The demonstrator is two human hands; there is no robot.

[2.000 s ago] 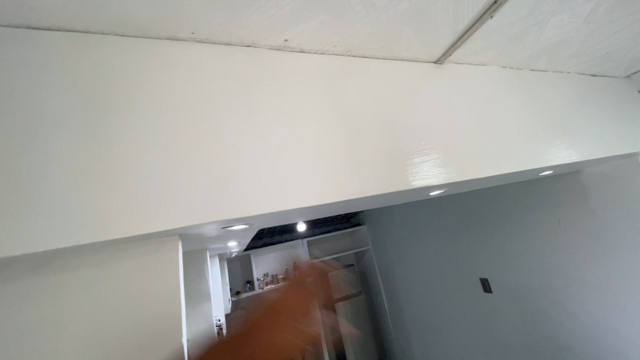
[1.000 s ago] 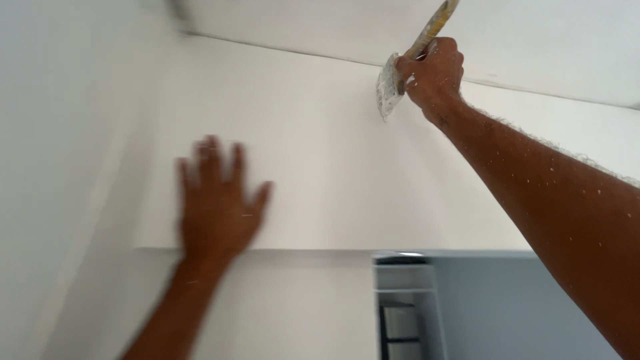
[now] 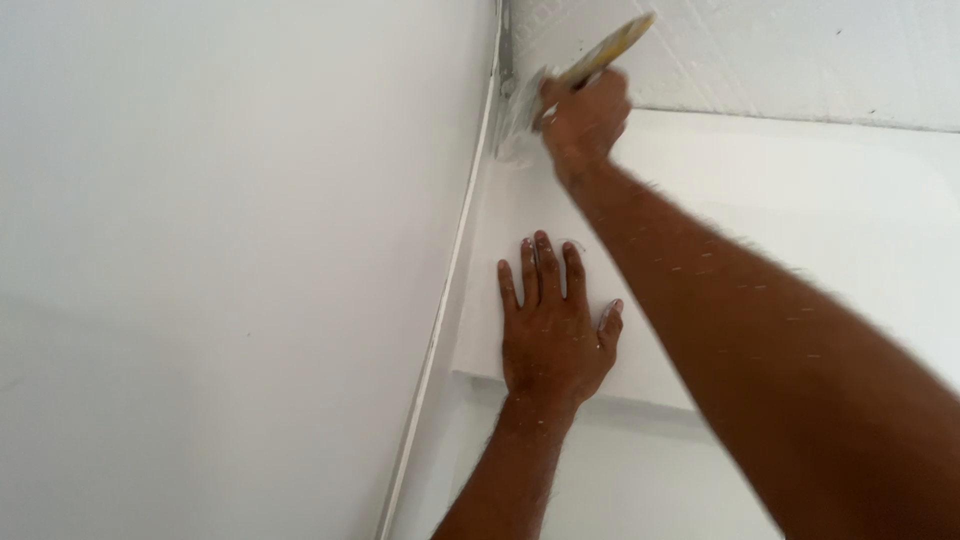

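Note:
My right hand [image 3: 586, 116] grips a paintbrush [image 3: 609, 51] by its wooden handle, high in the corner where the walls meet the ceiling. The brush head is blurred and lies near the corner, with wet-looking white paint beside it. Below it my left hand [image 3: 553, 330] rests flat against the white wall band [image 3: 795, 217], palm to the surface and fingers spread, holding nothing. White paint flecks dot both hands and forearms.
A broad white wall [image 3: 225, 225] fills the left side, with a thin pale strip [image 3: 444, 300] running along its edge. The ceiling [image 3: 787, 52] shows ridged texture at upper right. Under the band, its lower edge [image 3: 645, 405] borders a recessed pale wall [image 3: 660, 472].
The view has swung to the left corner. The brush in my right hand has gone from the wall's top edge to this corner. My left hand, blurred a second ago, is still now.

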